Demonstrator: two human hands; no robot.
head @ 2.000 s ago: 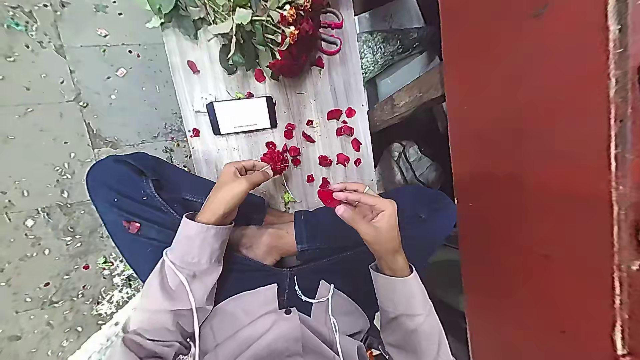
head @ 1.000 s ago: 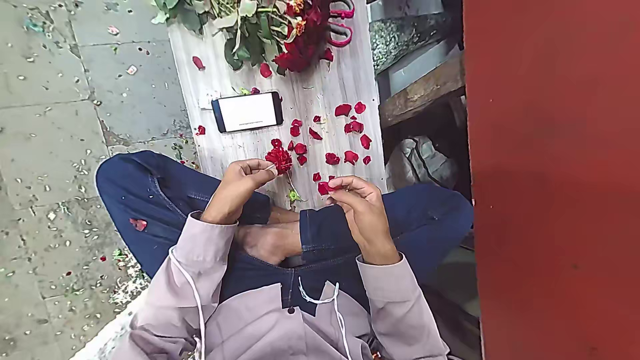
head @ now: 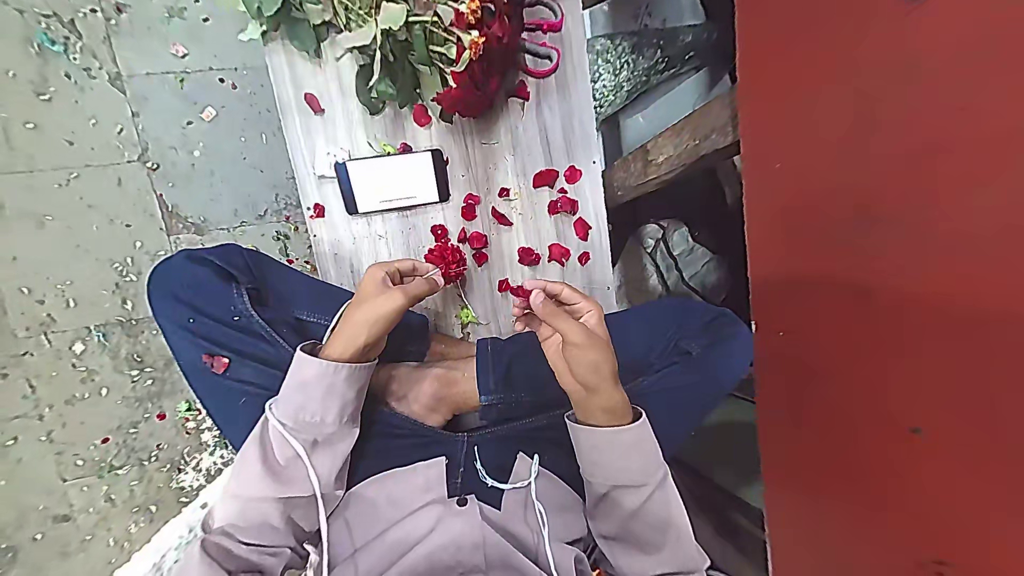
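Observation:
My left hand [head: 384,304] pinches a thin pale strand or needle, too fine to tell which, between thumb and fingertips. Against those fingertips is a cluster of red petals [head: 446,261]. To the right, my right hand [head: 572,336] holds a red petal [head: 520,291] between thumb and forefinger. Loose red petals [head: 558,254] lie scattered on the pale wooden board [head: 496,160] ahead of both hands. A small green flower base [head: 466,317] with a thin stem is below the cluster.
A smartphone [head: 392,182] lies on the board. Beyond it are red roses with leafy stems [head: 480,80] and pink-handled scissors [head: 542,58]. A red panel [head: 880,280] borders the right side, near a wooden beam [head: 672,148]. The tiled floor [head: 72,240] at left has scattered bits.
My right hand's fingers have shifted around the petal, and less of the petal shows than two seconds ago. My left hand keeps its pinch beside the petal cluster.

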